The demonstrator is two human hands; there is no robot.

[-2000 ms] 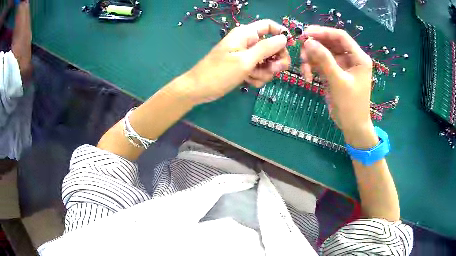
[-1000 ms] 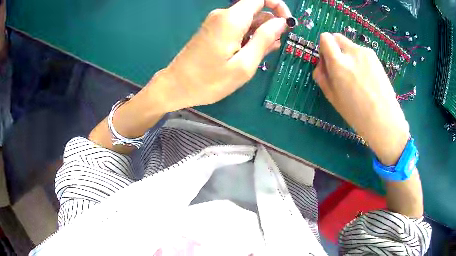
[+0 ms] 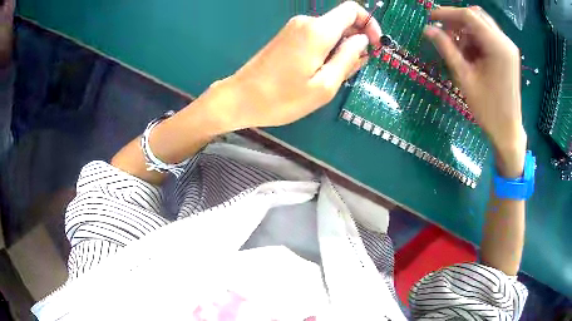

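The green circuit board panel (image 3: 414, 119) lies on the bench under my hands, with red parts in a row across it and silver parts along its near edge. My left hand (image 3: 326, 63) is at the panel's upper left, thumb and fingertips pinched on a wired capsule (image 3: 386, 41) with a black round head at the fingertips. Thin red wire shows above the fingers. My right hand (image 3: 480, 69) is over the panel's upper right, thumb and index finger apart. Whether something small sits between its curled fingers is hidden.
Stacked panels (image 3: 555, 94) stand at the far right, with small wired parts (image 3: 562, 165) below them. A clear plastic bag (image 3: 515, 11) is at the top right. Loose wired capsules show right of my right hand. The bench edge runs diagonally in front of me.
My left hand stays pinched on the capsule and has come to the panel's red row. My right hand has moved up and right, and its fingers have opened. More of the panel shows.
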